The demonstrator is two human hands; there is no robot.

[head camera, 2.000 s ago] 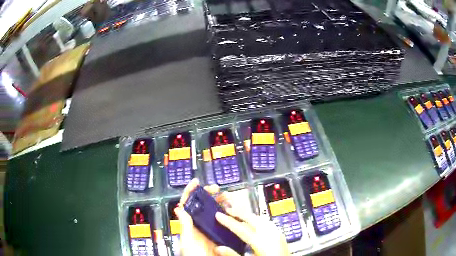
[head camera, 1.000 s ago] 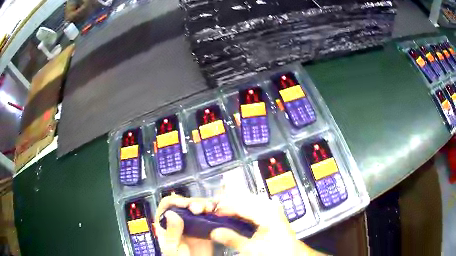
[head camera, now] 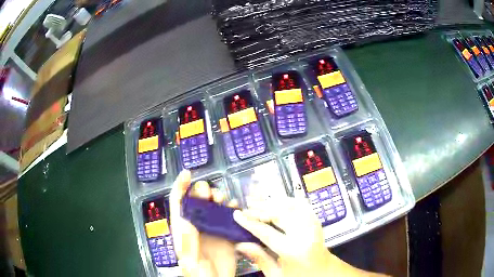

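A dark purple phone (head camera: pixel 216 219), its plain back facing up, is held between both hands above the front row of the clear blister tray (head camera: pixel 405 208). My left hand (head camera: pixel 189 243) wraps its left end, fingertips at the upper edge. My right hand (head camera: pixel 287 232) holds its right end, thumb or finger on the back near the lower edge. The hands are slightly blurred. Feature phones lie face up in the other pockets, such as one (head camera: pixel 246 127) in the back row. The front middle pocket (head camera: pixel 254 181) shows no phone, only something white; the hands partly hide it and the phone pocket left of it.
A tall stack of black blister trays (head camera: pixel 325 27) stands behind the clear tray, on a dark grey mat (head camera: pixel 146 65). Brown cardboard (head camera: pixel 51 103) lies at the left. Another phone tray (head camera: pixel 476 54) is at the far right on the green bench (head camera: pixel 428 124).
The held phone has turned from edge-on to back up, after showing its back two seconds ago. Both hands still hold it. The view has shifted, so the black stack sits higher in the picture.
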